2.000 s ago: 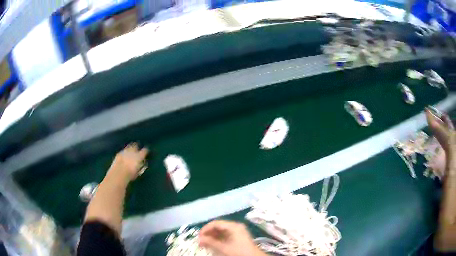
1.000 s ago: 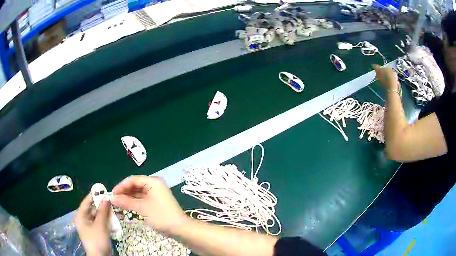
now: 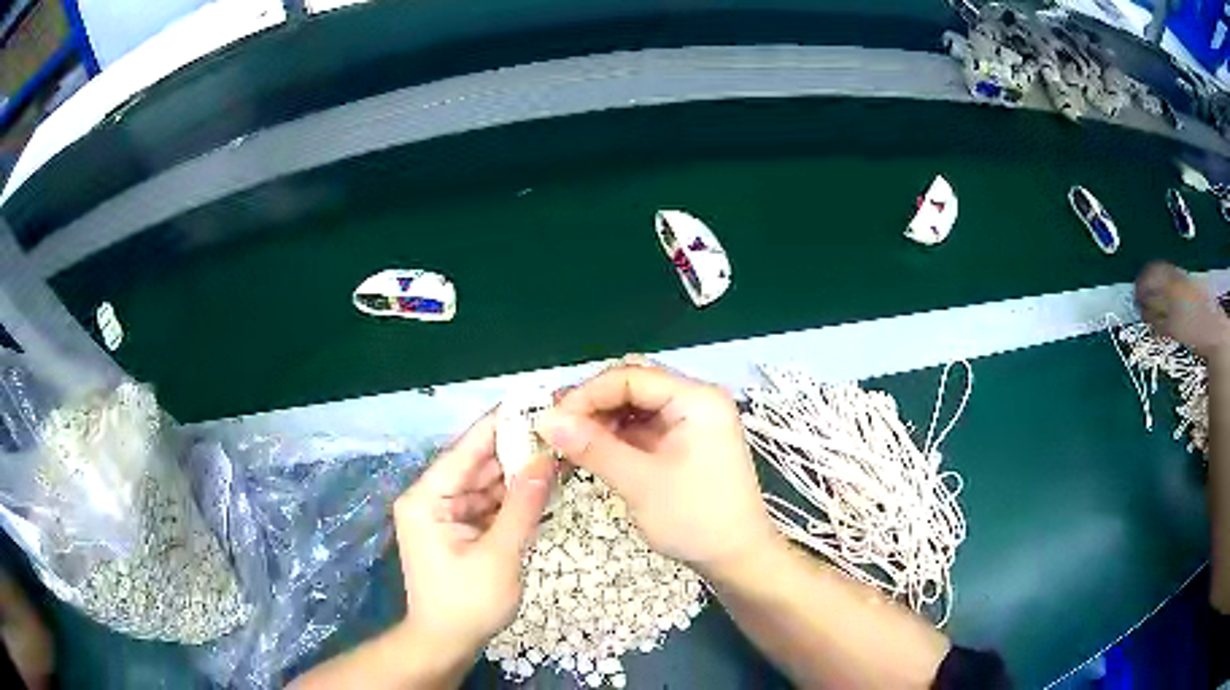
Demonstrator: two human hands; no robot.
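My left hand (image 3: 465, 526) holds a long white car piece (image 3: 518, 438) upright between thumb and fingers, above the near rail. My right hand (image 3: 661, 452) has its thumb and forefinger at the right side of that piece, pinching what looks like a small cream part, mostly hidden by the fingertips. Both hands are bare and touch or nearly touch. A heap of small cream parts (image 3: 594, 580) lies on the dark green worktop just below the hands.
Clear plastic bag (image 3: 149, 539) of cream parts at left. Cord bundle (image 3: 863, 485) right of the heap. Painted car shells (image 3: 695, 256) and a small white piece (image 3: 109, 325) on the conveyor (image 3: 540, 270). Grey mixed parts pile (image 3: 1052, 61) at upper right. Another person's hand (image 3: 1180, 307) at the right edge.
The view has swung left and down, showing the bag and whole heap. My left hand, earlier reaching over the conveyor, is back holding the white piece; my right hand stays at it.
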